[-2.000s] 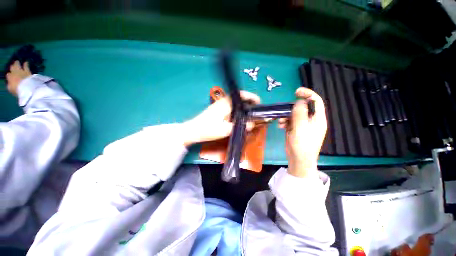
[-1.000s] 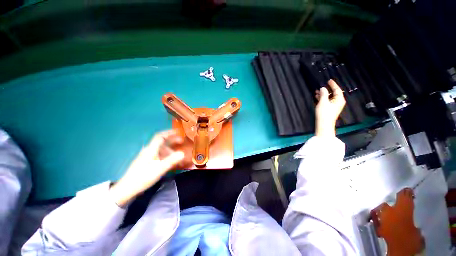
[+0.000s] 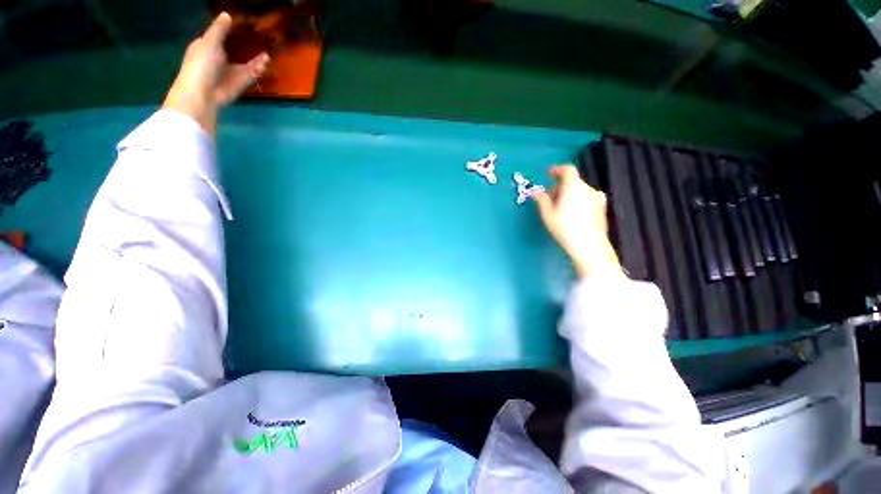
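An orange fixture [image 3: 292, 68] lies on the dark green strip at the upper left; its upper part is dark and cut off by the picture's edge. My left hand [image 3: 208, 77] is beside its left side, thumb and fingers apart; whether it touches the fixture is unclear. Two small silver three-arm hubs lie on the teal mat, one further left [image 3: 484, 168] and one further right [image 3: 525, 188]. My right hand [image 3: 580, 220] is just right of the right hub, fingers apart, thumb tip close to one hub arm. No grip on the hub shows.
A dark grooved tray [image 3: 657, 232] on the right holds several glossy black bars [image 3: 716, 241]. A dark heap of small parts [image 3: 21, 162] lies at the far left. Another person's grey sleeve [image 3: 24, 328] is at the left edge. A white machine [image 3: 787, 446] stands at the lower right.
The orange fixture has gone from the mat before me to the strip at the upper left. My left hand has moved up there. My right hand has left the tray and come to the hubs.
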